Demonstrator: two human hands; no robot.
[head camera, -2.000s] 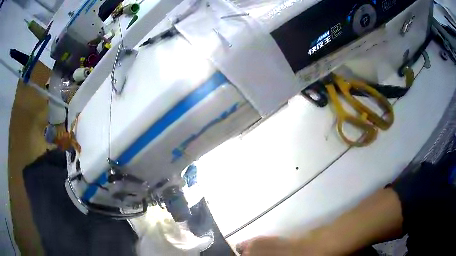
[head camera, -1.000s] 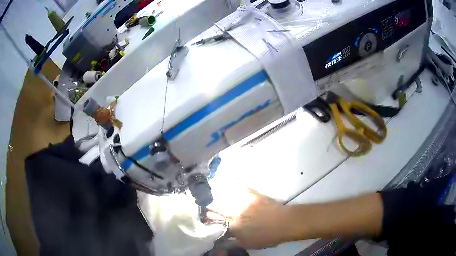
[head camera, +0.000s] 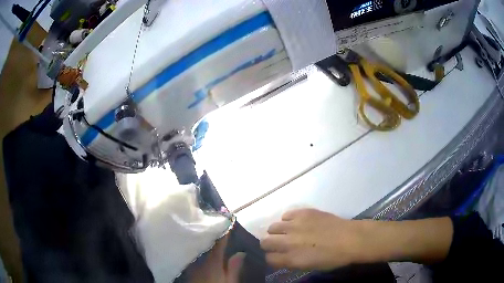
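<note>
White cloth (head camera: 171, 232) lies below the needle area of the sewing machine head (head camera: 182, 83). Dark fabric (head camera: 66, 221) hangs in a large mass to its left, and a dark strip shows to its right. A grey block (head camera: 182, 164) stands by the brightly lit needle area. My right hand (head camera: 309, 239) is right of the dark strip, fingers curled at its edge; whether it grips the cloth is unclear. My left hand (head camera: 218, 266) is at the bottom edge, partly cut off, with a finger and thumb against the cloths; its grip is unclear.
Yellow-handled shears (head camera: 381, 97) lie on the white machine bed (head camera: 287, 149) under the arm. A white band (head camera: 306, 33) wraps the arm beside the black control panel (head camera: 359, 12). A knob tied with orange-brown tape (head camera: 71, 77) is at the head's end. Brown board is at left.
My right hand has moved back from the needle area toward the right. My left hand has come into view at the bottom. The camera view has shifted, so the machine head sits higher and further left.
</note>
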